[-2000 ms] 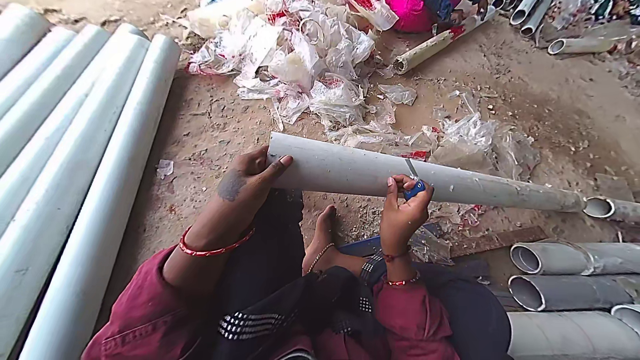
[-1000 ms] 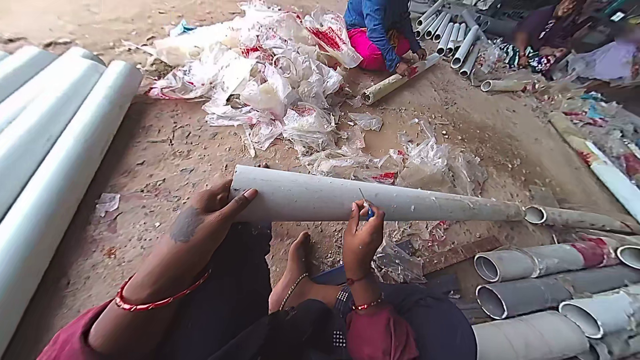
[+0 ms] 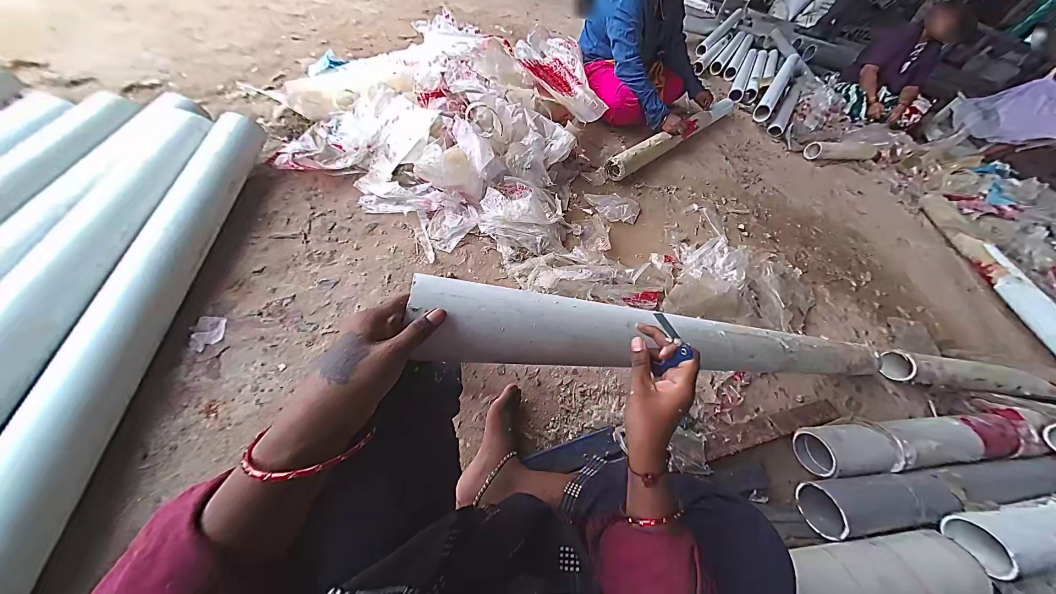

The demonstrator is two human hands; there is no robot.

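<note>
A long pale grey plastic pipe (image 3: pixel 544 326) lies across in front of me, its near end at the left. My left hand (image 3: pixel 388 334) grips that end, thumb on the pipe's upper side and fingers behind it. My right hand (image 3: pixel 660 379) holds a small blue-handled blade (image 3: pixel 678 356), probably a utility knife, by its handle. The thin metal blade rests against or just over the pipe's surface, right of its middle; contact cannot be told.
White pipes (image 3: pixel 157 272) lie side by side at the left. Crumpled plastic film (image 3: pixel 487 157) is heaped ahead. More grey pipes (image 3: pixel 891 445) lie at the lower right. One person (image 3: pixel 631 58) handles a pipe beyond the heap; another person (image 3: pixel 899 70) sits at the upper right.
My right hand with the blade has shifted slightly along the pipe since a second ago, and the blade shows more clearly. My left hand keeps its hold on the end. The view has tilted up since the earliest frame.
</note>
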